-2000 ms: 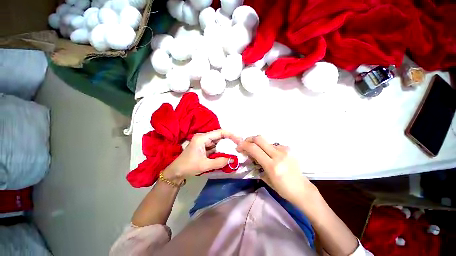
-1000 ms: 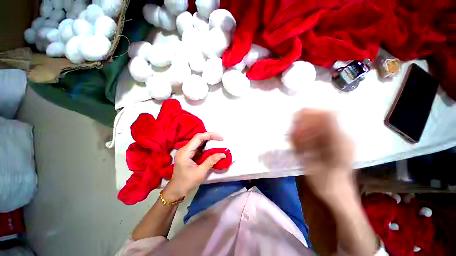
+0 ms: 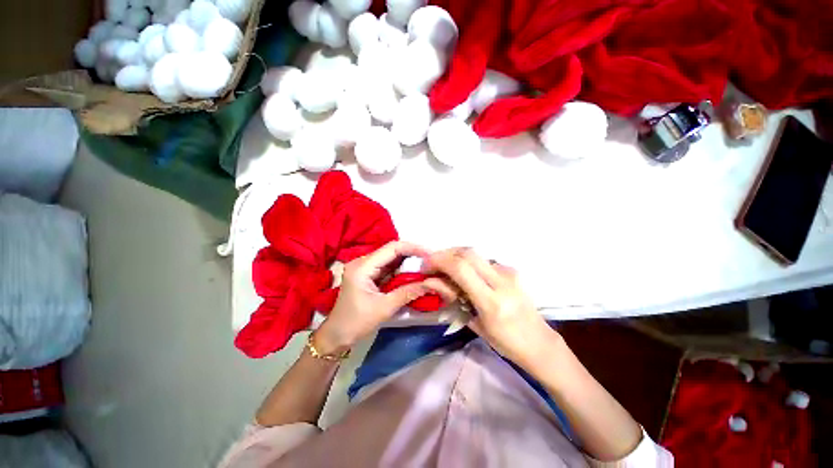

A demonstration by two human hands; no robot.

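Observation:
A red plush piece [image 3: 315,238] with several petal-like points lies at the table's near left edge. My left hand [image 3: 365,291] pinches one of its red tips [image 3: 427,294], with a bit of a white pom-pom [image 3: 413,265] showing between the hands. My right hand [image 3: 479,288] meets the left at this tip, its fingers bent together. A small pale pointed thing shows under the right hand; I cannot tell what it is. No needle or thread can be made out.
Loose white pom-poms [image 3: 377,149] lie at the back left, beside a red plush heap [image 3: 630,55]. A pom-pom carton [image 3: 151,108] is upper left. A dark-and-silver object [image 3: 676,131], a small amber item [image 3: 745,119] and a smartphone [image 3: 787,190] lie right. A carton [image 3: 674,393] of red pieces is low right.
My right hand swung out to the right, blurred, one second ago and is now back at the red tip beside my left hand. My left hand has kept its hold.

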